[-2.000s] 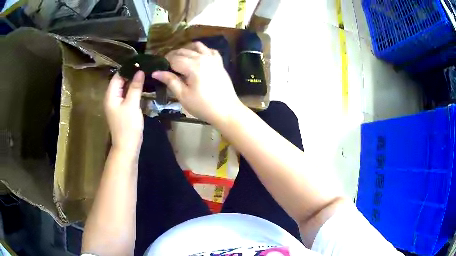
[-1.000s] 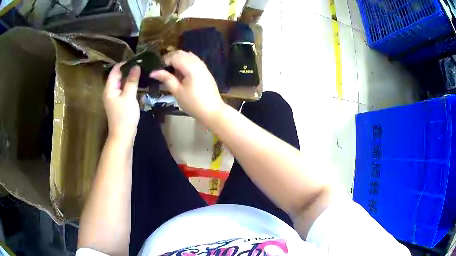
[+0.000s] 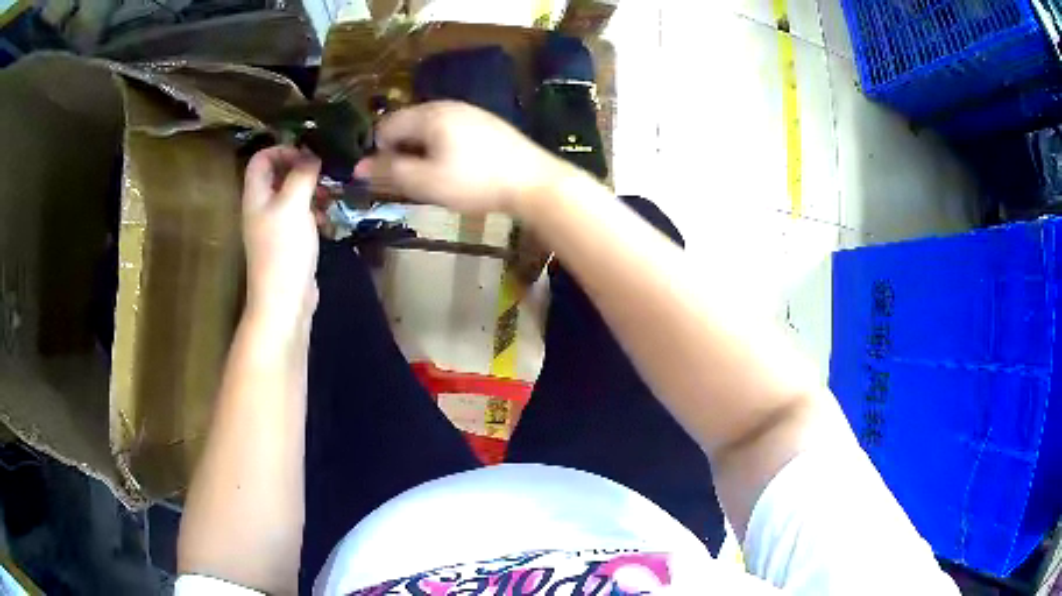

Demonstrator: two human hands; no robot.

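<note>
A dark green pouch is held above the left end of the wooden stool. My left hand pinches its lower left side, fingers bent. My right hand is at its right side, thumb and fingertips close to my left fingertips. Exactly what the right fingertips grip is blurred. A silvery-white piece lies just below the hands at the stool's near edge. A dark pouch with gold lettering lies at the stool's right edge. Flat dark navy pouches lie beside it, partly behind my right hand.
An open cardboard carton stands at left, close to my left forearm. A blue crate stands at right, and another blue crate is at the upper right. A red stool shows between my legs. Yellow tape marks the tiled floor.
My right hand has turned flatter and its fingertips sit lower, beside my left fingertips. The pouch now stands more above the fingers. The view has shifted slightly.
</note>
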